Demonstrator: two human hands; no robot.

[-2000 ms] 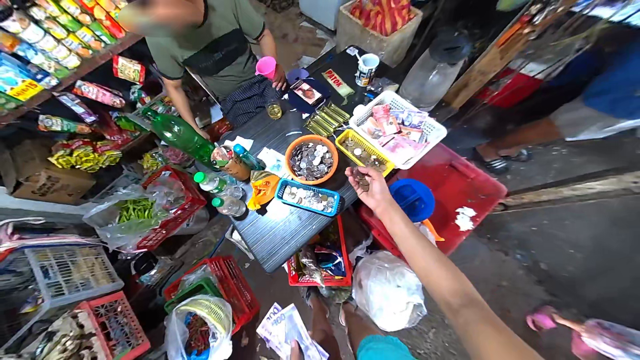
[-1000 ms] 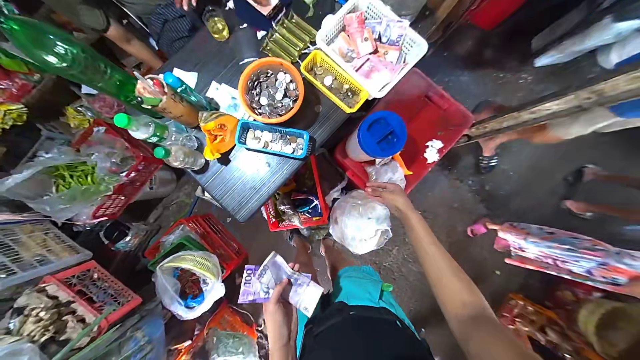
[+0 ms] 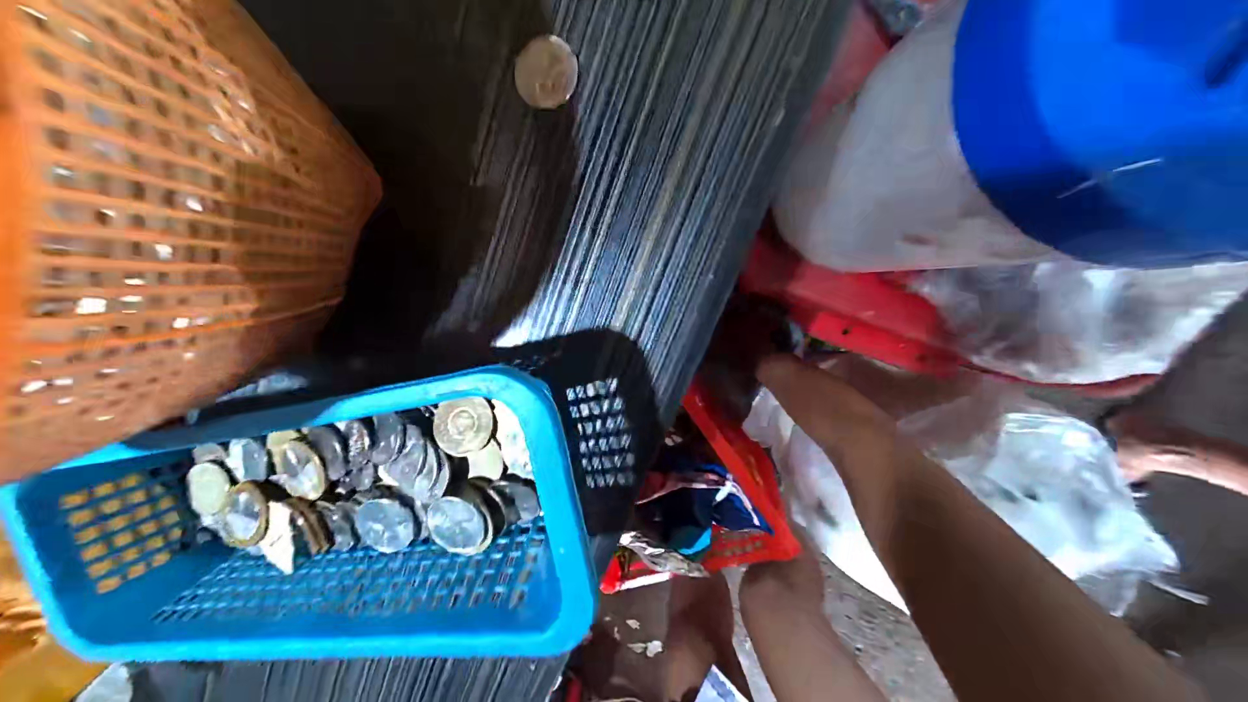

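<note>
My right forearm reaches up from the lower right, and my right hand (image 3: 765,359) is in shadow beside the table edge, near a red plastic basket (image 3: 746,458); its fingers and anything in them are hidden. My left hand is out of view; a corner of what looks like a banknote (image 3: 720,686) shows at the bottom. On the dark grooved table (image 3: 643,185) sits a blue plastic basket (image 3: 561,585) holding many coins (image 3: 385,525). An orange plastic basket (image 3: 185,224) stands behind it, at the left. One coin (image 3: 546,72) lies alone on the tabletop.
A tub with a blue lid (image 3: 1102,117) stands at the upper right, over a red plastic surface (image 3: 868,312). Below it hangs a white plastic bag (image 3: 1033,497). Packets (image 3: 682,507) fill the red basket beside the table. Yellow-orange plastic (image 3: 44,653) shows at the lower left.
The view has moved much closer to the table. My right hand has gone from beside the blue-lidded tub and plastic bag to the table edge. My left hand, earlier holding banknotes, has left the view.
</note>
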